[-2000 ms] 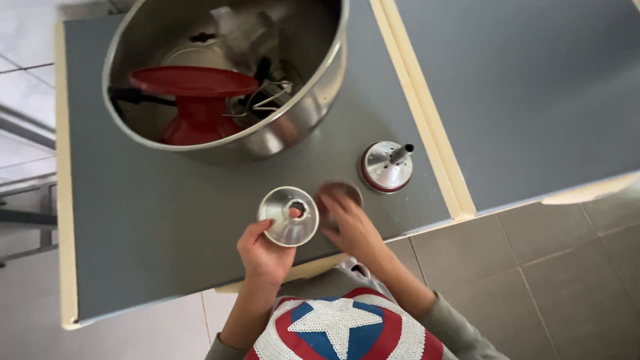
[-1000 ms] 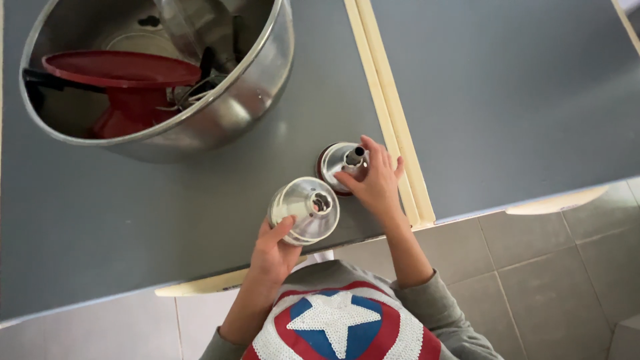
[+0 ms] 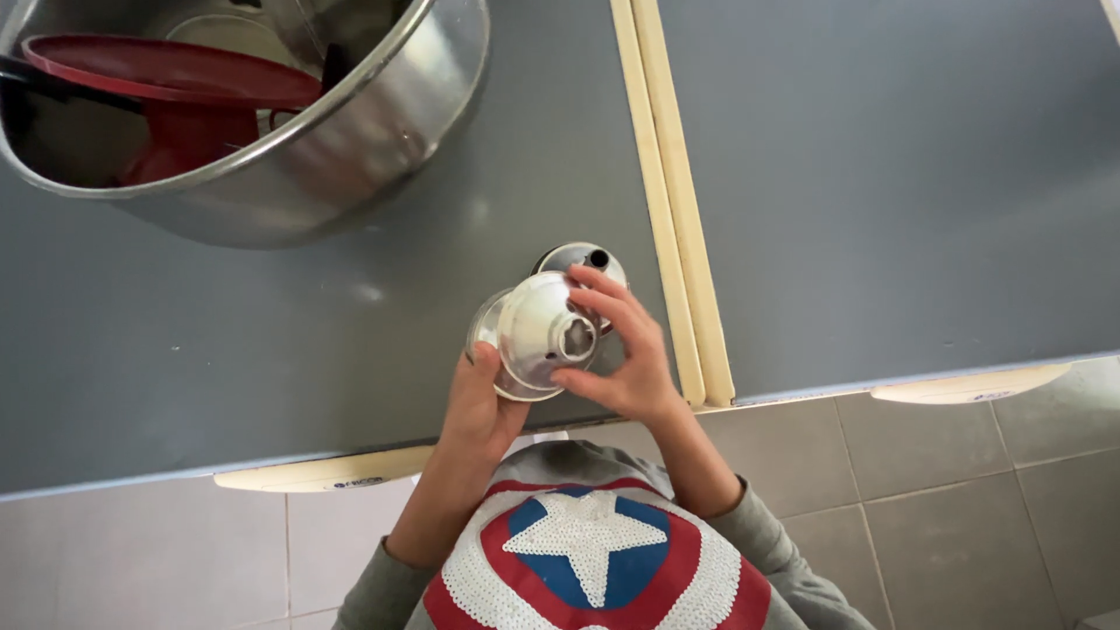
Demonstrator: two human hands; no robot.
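Note:
My left hand (image 3: 486, 398) grips a round, shiny metal piece (image 3: 493, 337) by its rim, near the table's front edge. Over its right side is a cone-shaped metal piece (image 3: 534, 319) with a short open neck, which my right hand (image 3: 626, 350) holds between thumb and fingers. The two pieces overlap and look touching. Just behind them a round metal part with a dark-mouthed tube (image 3: 597, 259) rests on the table, partly hidden by the cone and my right fingers.
A large metal bowl (image 3: 385, 149) stands at the back left, with a red plastic piece (image 3: 175, 74) and black-handled items inside. Cream edge strips (image 3: 669, 201) run between two grey tabletops (image 3: 875, 201). Floor tiles (image 3: 919, 490) show beyond the front edge.
My right hand has left the tubed part on the table and now holds the cone-shaped piece against the one in my left hand. The view has shifted nearer the table.

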